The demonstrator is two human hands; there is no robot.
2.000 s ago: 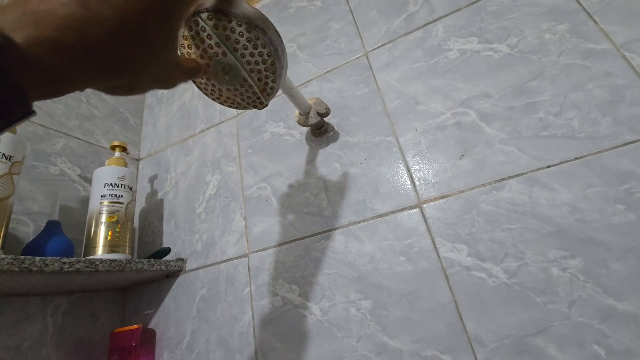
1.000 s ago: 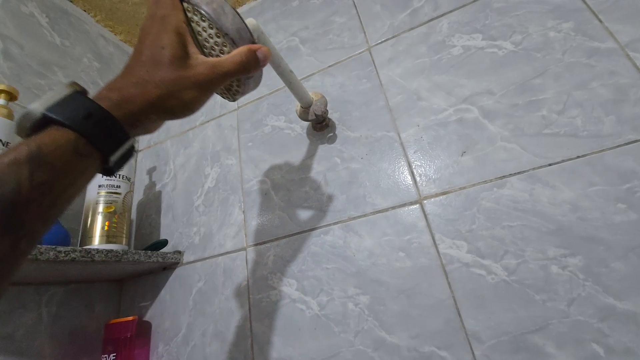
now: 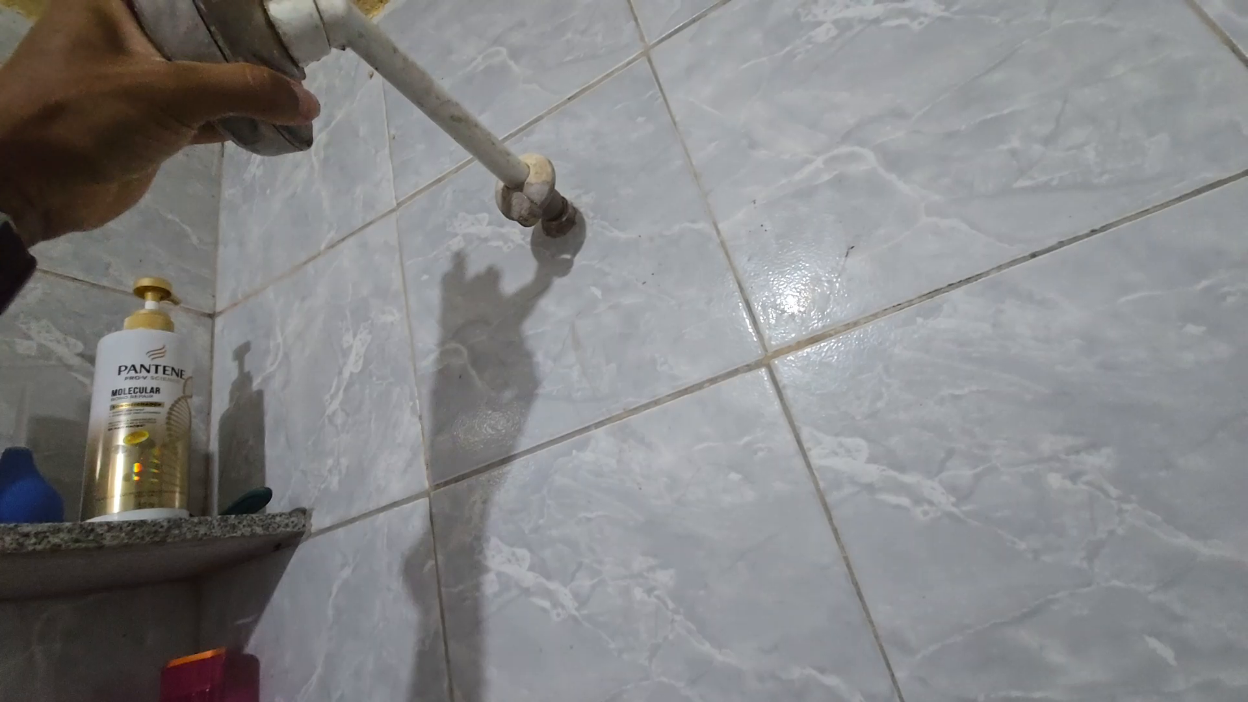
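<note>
My left hand [image 3: 127,117], entering from the upper left, grips the rim of a round shower head [image 3: 229,58], thumb along its side. The upper part of the shower head is cut off by the frame's top edge, and its perforated face is turned out of sight. From its back a white pipe arm [image 3: 429,93] slopes down to a stained white knob-like fitting [image 3: 526,190] and a short brownish pipe joint [image 3: 559,216] at the tiled wall. My right hand is out of view.
On the left, a granite corner shelf [image 3: 156,534] holds a Pantene pump bottle [image 3: 141,429], a blue rounded object [image 3: 27,487] and a small dark green item [image 3: 248,501]. Below it is a magenta container with an orange top [image 3: 210,676]. Grey marbled wall tiles [image 3: 975,409] fill the right.
The shower head has turned, its perforated face visible before and now hidden, and more of the white pipe arm shows. My left hand has shifted its hold on the rim.
</note>
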